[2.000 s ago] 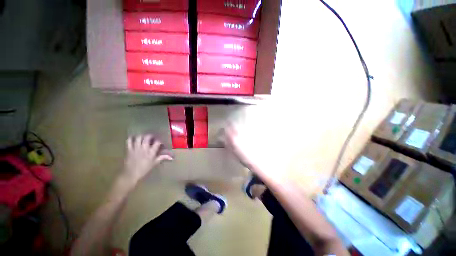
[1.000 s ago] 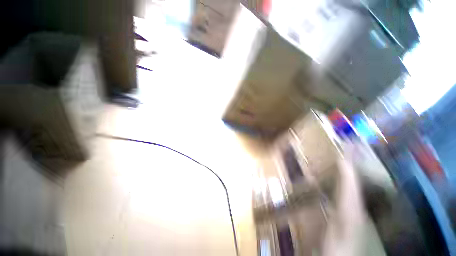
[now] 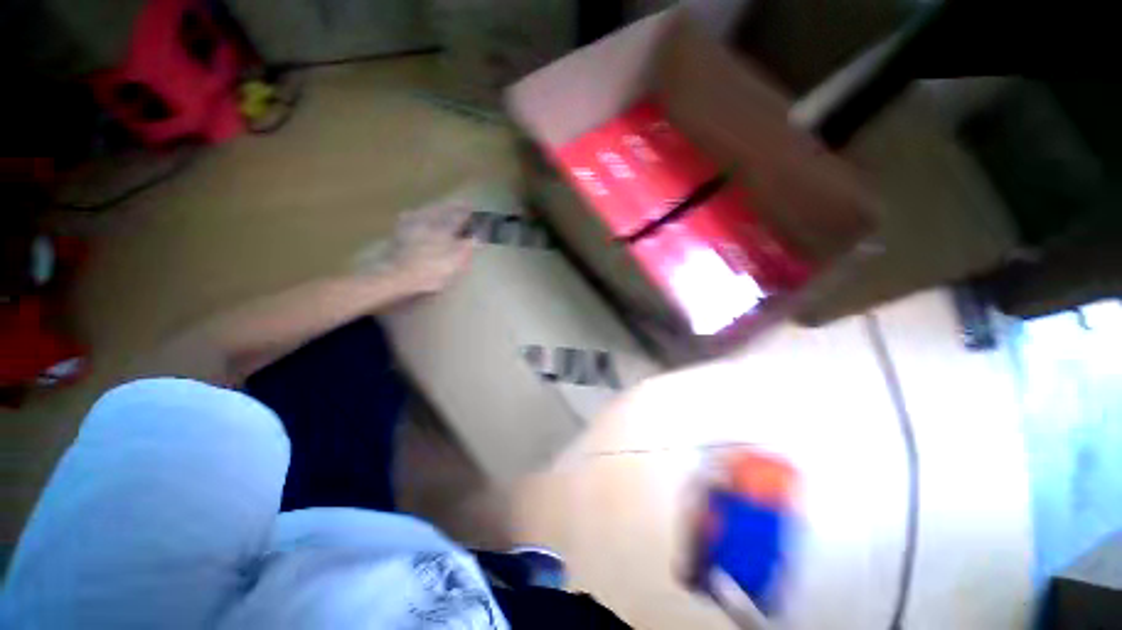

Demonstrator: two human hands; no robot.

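A closed brown carton (image 3: 511,326) with black print lies on the floor before me. My left hand (image 3: 431,250) rests on its left edge, holding nothing. Beyond it stands an open carton (image 3: 818,154) with red product boxes (image 3: 634,160) inside and a dark band between their rows. A blurred tape gun (image 3: 747,535), blue with an orange end, shows over the bright floor to the right. My right hand is at the tape gun, but blur and glare nearly hide it.
A red stool (image 3: 179,86) stands at the upper left beside a yellow cable piece (image 3: 258,101). A black cable (image 3: 908,455) runs along the floor at the right. More red objects (image 3: 37,320) are at the left edge. Whitish plastic (image 3: 1077,406) lies at the far right.
The view swung to the side cartons and back. The tape gun now shows near the work. The nearer carton's flaps, open with red boxes visible two seconds ago, are closed. My left hand is on it.
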